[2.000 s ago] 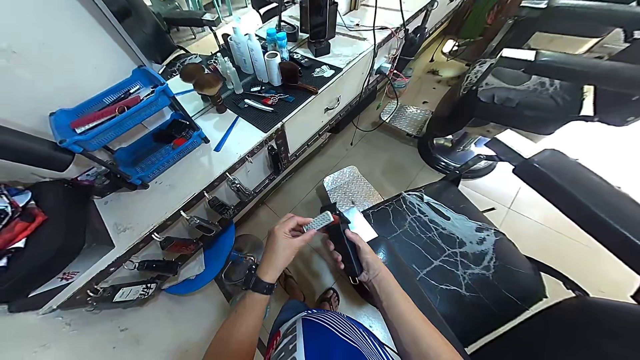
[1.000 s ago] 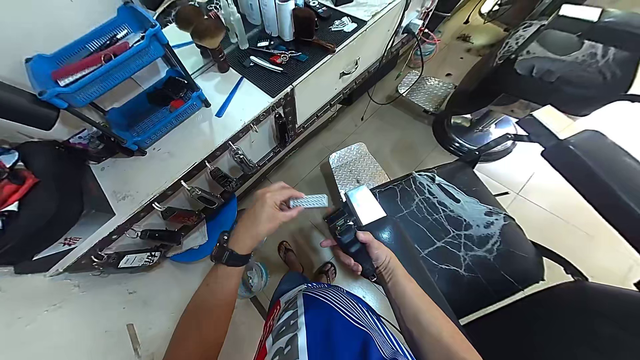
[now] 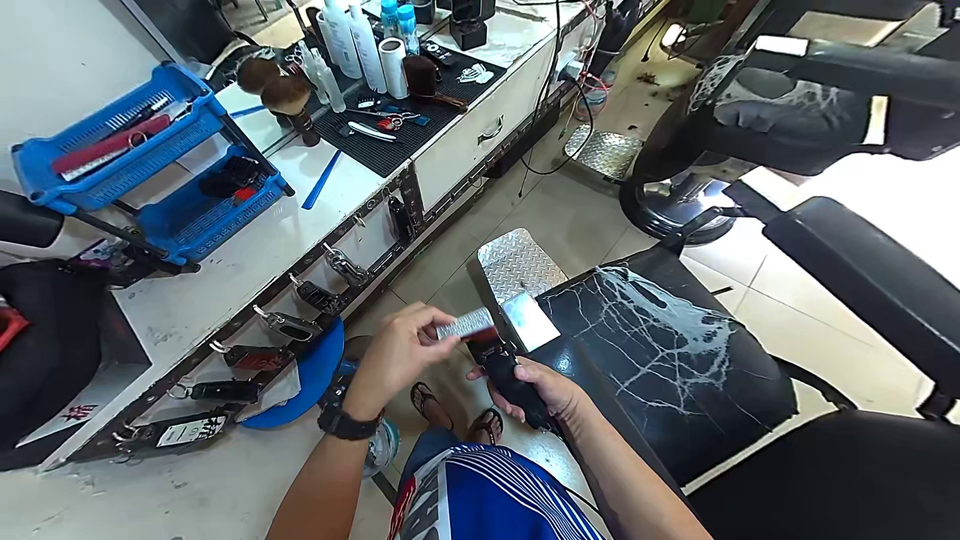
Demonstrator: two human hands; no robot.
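Observation:
My right hand (image 3: 544,390) is closed around the body of a black hair clipper (image 3: 511,382), its head pointing up and left. Between the thumb and fingers of my left hand (image 3: 405,349) is a small brush (image 3: 466,324) with pale bristles and a reddish-brown edge. The brush lies at the clipper's head; whether they touch is hard to tell. Just beyond the clipper is the corner of a black barber chair seat (image 3: 660,345) with cracked upholstery, and a metal footrest (image 3: 521,262).
On the counter at the left stand a blue two-tier rack (image 3: 172,172), a blue comb (image 3: 321,180), neck brushes (image 3: 289,97) and a black mat (image 3: 409,139) with scissors and bottles. Several clippers (image 3: 289,324) hang along its front edge. Another barber chair (image 3: 795,97) is at the upper right.
The brush was apart from the clipper's head one second ago and is now at it. My left hand has moved closer to my right hand.

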